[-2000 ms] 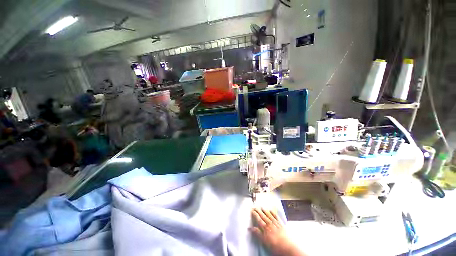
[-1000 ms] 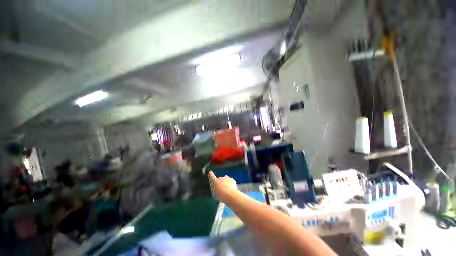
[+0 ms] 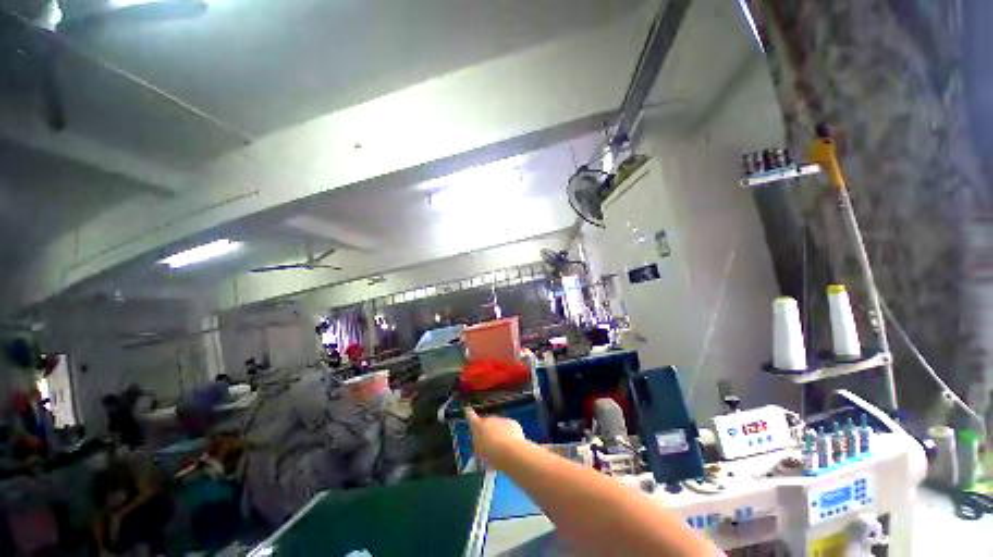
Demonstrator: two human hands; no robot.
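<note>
My right hand [image 3: 498, 441] is raised in front of the sewing machine, its bare forearm crossing from the bottom edge. One finger points up and away; the other fingers look curled, and nothing shows in the hand. The white sewing machine [image 3: 784, 500] is at the lower right, its lower part cut off by the frame edge. A dark teal phone-like slab [image 3: 666, 419] stands above the machine head. Only a tiny pale patch, perhaps the fabric, shows at the bottom edge. My left hand is out of the picture.
A green extension surface [image 3: 376, 520] lies at lower left. Two white thread cones [image 3: 787, 335] stand on a rack at right. Behind are an orange bin [image 3: 491, 339], red cloth [image 3: 494, 375] and a grey cloth heap [image 3: 316, 446]. Scissors [image 3: 972, 503] lie at far right.
The view has tilted up. My right hand has left the fabric beside the needle area and risen forward with a finger extended. The fabric has dropped almost wholly out of view.
</note>
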